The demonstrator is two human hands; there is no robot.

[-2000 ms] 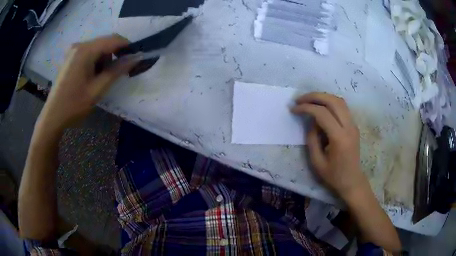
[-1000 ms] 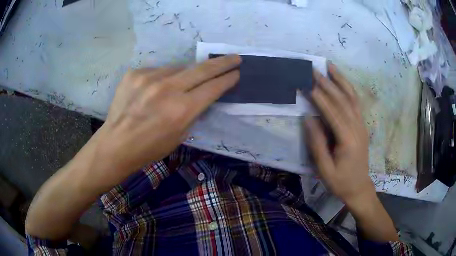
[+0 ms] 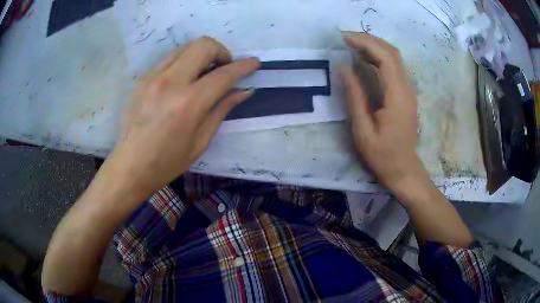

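Note:
A white fabric piece [image 3: 284, 120] lies flat on the pressing table. A dark interlining piece [image 3: 272, 103] lies on it. A narrow pale, shiny strip, the pressing template [image 3: 293, 78], lies lengthwise on the dark piece, with dark showing above, below and at its right end. My left hand [image 3: 183, 100] has its thumb and index finger at the template's left end, which the fingers hide. My right hand [image 3: 385, 106] is at the right end of the white piece, fingers apart and curved, holding nothing that I can see.
The iron [image 3: 518, 124] stands at the right table edge. White scraps [image 3: 485, 38] lie at the far right. A stack of dark interlining pieces [image 3: 77, 12] lies at the far left. The padded table [image 3: 284, 157] has loose threads and brownish stains.
The narrow template now lies on the dark piece. My left hand has moved to its left end. My right hand has lifted slightly and opened at the right end. The view has shifted.

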